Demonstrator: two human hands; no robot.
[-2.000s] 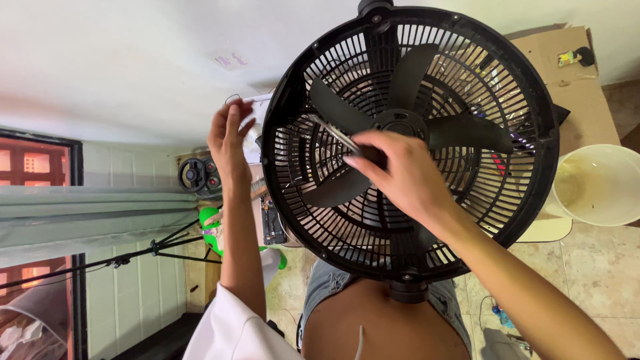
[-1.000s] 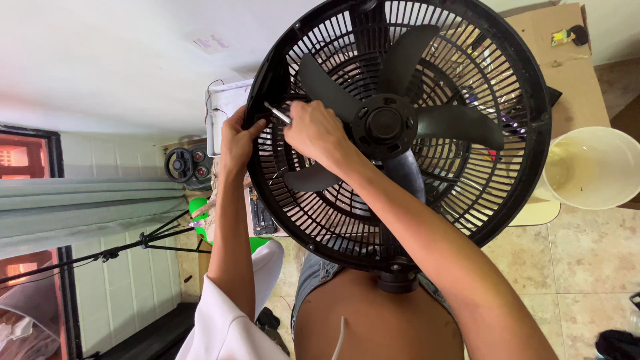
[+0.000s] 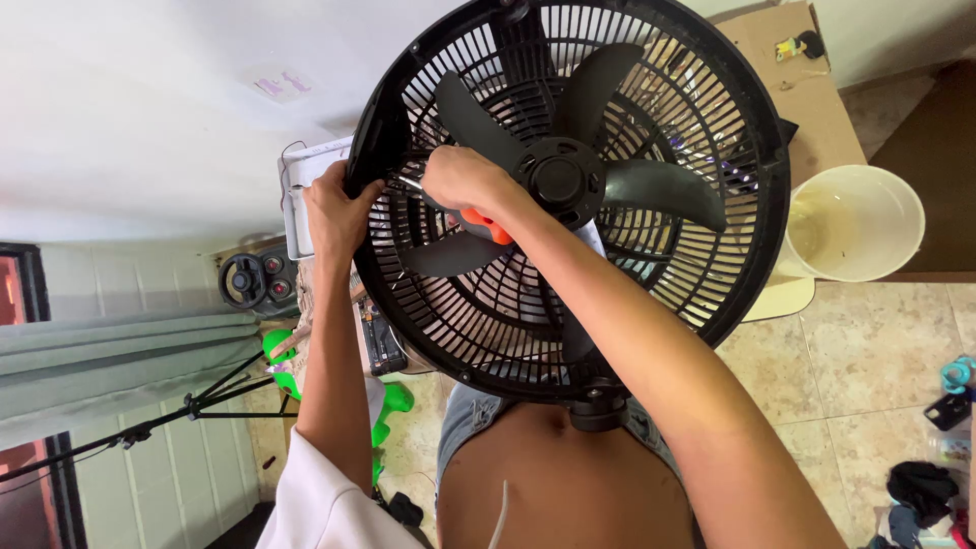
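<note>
A large black plastic fan housing (image 3: 770,175) with slatted grille and curved blades fills the middle of the head view, its round hub (image 3: 560,179) facing me. My left hand (image 3: 339,206) grips the housing's left rim, thumb on the inner side. Inside the ring, my right hand (image 3: 465,183) is closed around a tool with orange-and-dark handles (image 3: 488,226), seemingly pliers. The tool's metal end (image 3: 406,181) points left, close to my left thumb at the rim. My right fingertips and the exact contact of the tool are partly hidden.
A white bucket (image 3: 854,221) stands right of the fan, beside cardboard (image 3: 812,114). At left are a white tray (image 3: 297,191), a toy steering wheel (image 3: 242,280), a black tripod (image 3: 191,404) and a green figure (image 3: 393,408). A dark phone-like object (image 3: 948,410) lies far right.
My right hand has moved left from near the hub to the rim's inner side. My left hand, earlier off the fan, has come onto its left rim. Orange on the tool's handles now shows.
</note>
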